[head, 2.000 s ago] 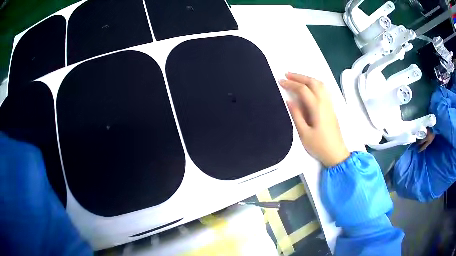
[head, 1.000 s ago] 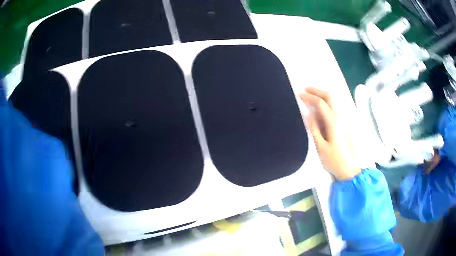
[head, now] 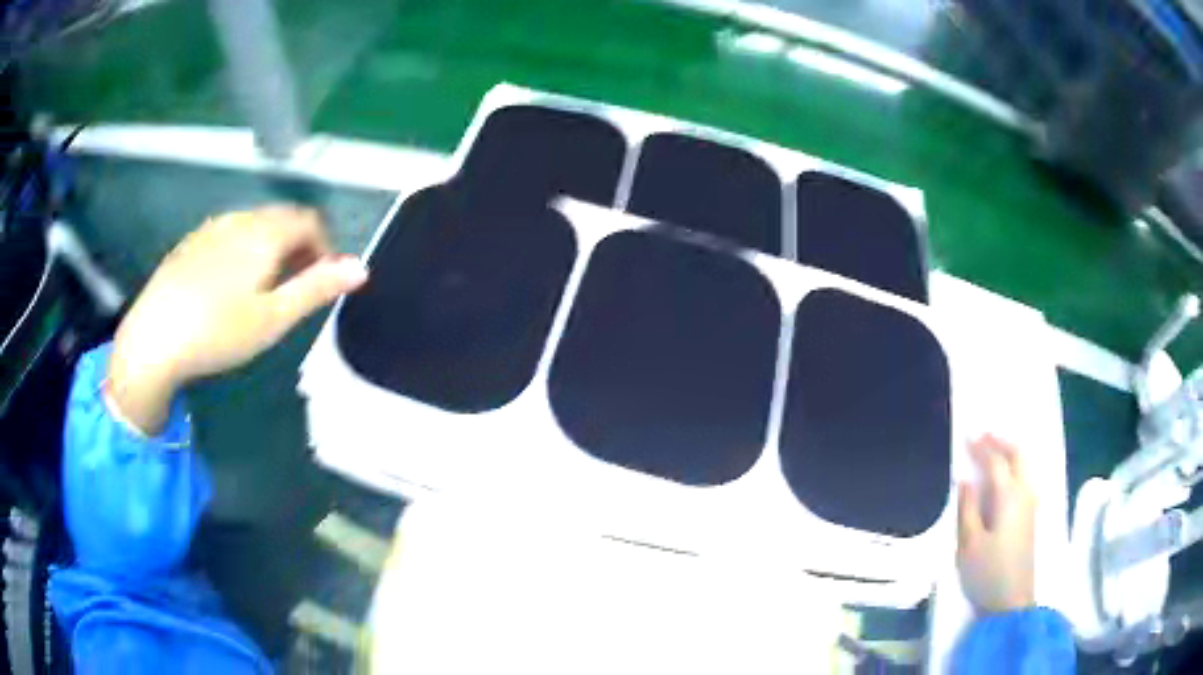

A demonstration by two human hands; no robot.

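Observation:
A white sheet (head: pixel 488 462) carries a front row of three black rounded-rectangle pads (head: pixel 666 356). Another sheet with a row of black pads (head: pixel 706 191) lies behind it, partly overlapped. My left hand (head: pixel 238 297) is at the sheet's left edge, thumb and fingers apart, a fingertip at or very near the edge of the left pad. My right hand (head: pixel 999 521) lies beside the sheet's right edge, fingers slightly curled, with nothing visible in it. The picture is blurred, so exact contact is hard to tell.
White plastic stand bodies (head: pixel 1137 541) stand at the right edge, cut off by the picture. A blank white sheet (head: pixel 1009 356) lies under the pad sheets at the right. Yellow tape strips (head: pixel 354 541) cross the bench near the front. A bright white shape fills the bottom middle.
The view has swung left and back. My left hand has come into view at the sheet's left edge. My right hand remains by the right edge. The other person's sleeve has left the view.

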